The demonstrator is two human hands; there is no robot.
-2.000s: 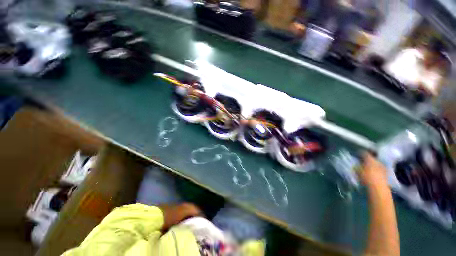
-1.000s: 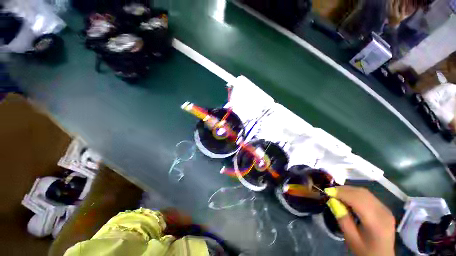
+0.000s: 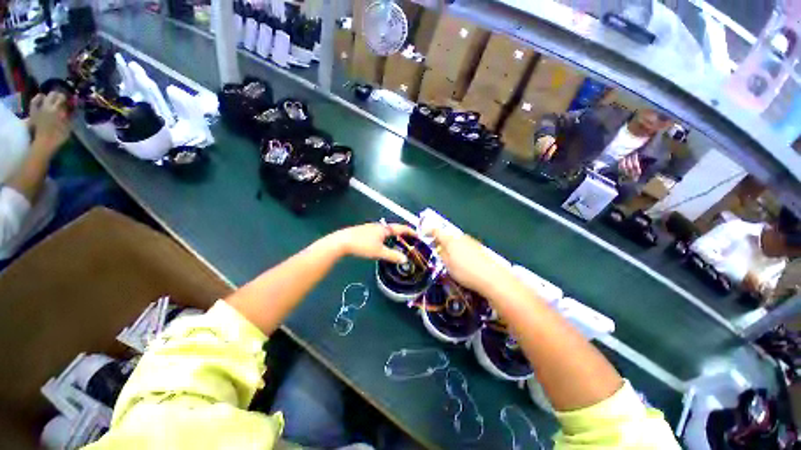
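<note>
White camera housings with black insides stand in a row, open side up; the leftmost housing [image 3: 402, 279] is under my hands. The middle housing [image 3: 451, 309] and another [image 3: 502, 350] follow to the right, partly behind my right arm. My left hand [image 3: 373, 242] is at the leftmost housing's upper left rim, its fingertips closed on the red and yellow wire harness [image 3: 406, 235]. My right hand [image 3: 457, 257] is at the same harness from the right, beside the white brackets [image 3: 537, 283]; its fingertips are too unclear to tell their grip. Thin pale leads [image 3: 416, 363] lie before the housings.
Black camera modules [image 3: 303, 171] cluster at the upper left of the green bench [image 3: 220, 211]. A cardboard box [image 3: 97, 264] with white units is at the lower left. More housings [image 3: 738, 413] sit at the lower right. Another person's hands [image 3: 51, 110] work at the far left; people sit across the bench.
The view has swung up and widened. My right hand has moved from the housings further right to the leftmost one. My left hand, not visible before, has come in to the harness.
</note>
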